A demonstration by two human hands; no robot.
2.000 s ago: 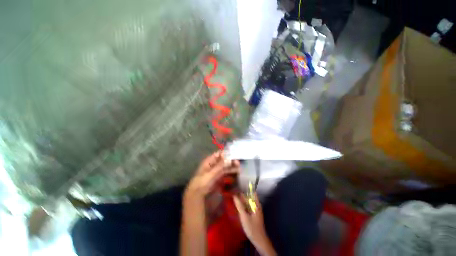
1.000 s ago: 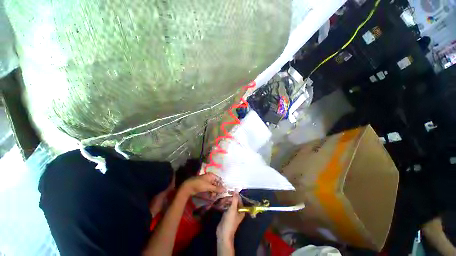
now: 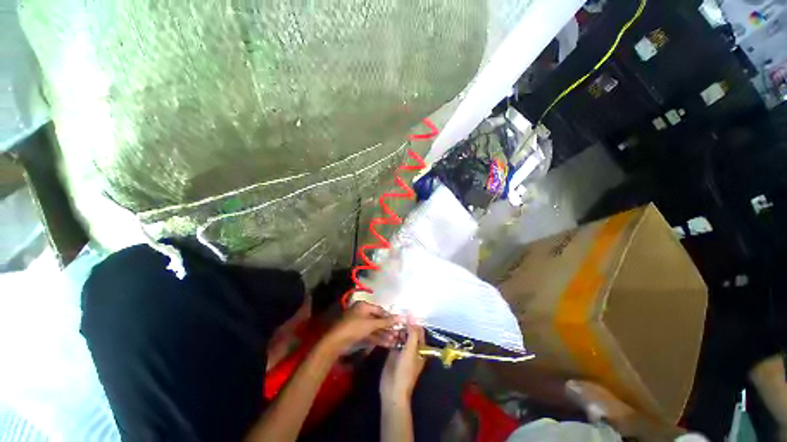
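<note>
A whitish ribbed air-column bag (image 3: 470, 298) lies over my lap and reaches right from my fingers. My left hand (image 3: 367, 326) pinches the bag's near edge. My right hand (image 3: 404, 367) is close against it, with a brass-yellow air nozzle (image 3: 451, 353) sticking out to the right of its fingers; a thin pale tip points right along the bag's lower edge. A red coiled hose (image 3: 393, 207) runs down from the sack towards my left hand. The fingertips meet in glare, so their exact grip is partly hidden.
A huge pale green woven sack (image 3: 285, 95) with white cord (image 3: 276, 186) stands ahead. An open carton (image 3: 587, 302) is at the right. A scrap pile (image 3: 496, 168) lies beyond. Black boxes (image 3: 682, 164) are stacked at the right. Another person's hand (image 3: 600, 404) is near the carton's base.
The bag has spread wider to the right, and its ribs show more clearly. My hands stay close together. Another person's hand has appeared by the carton.
</note>
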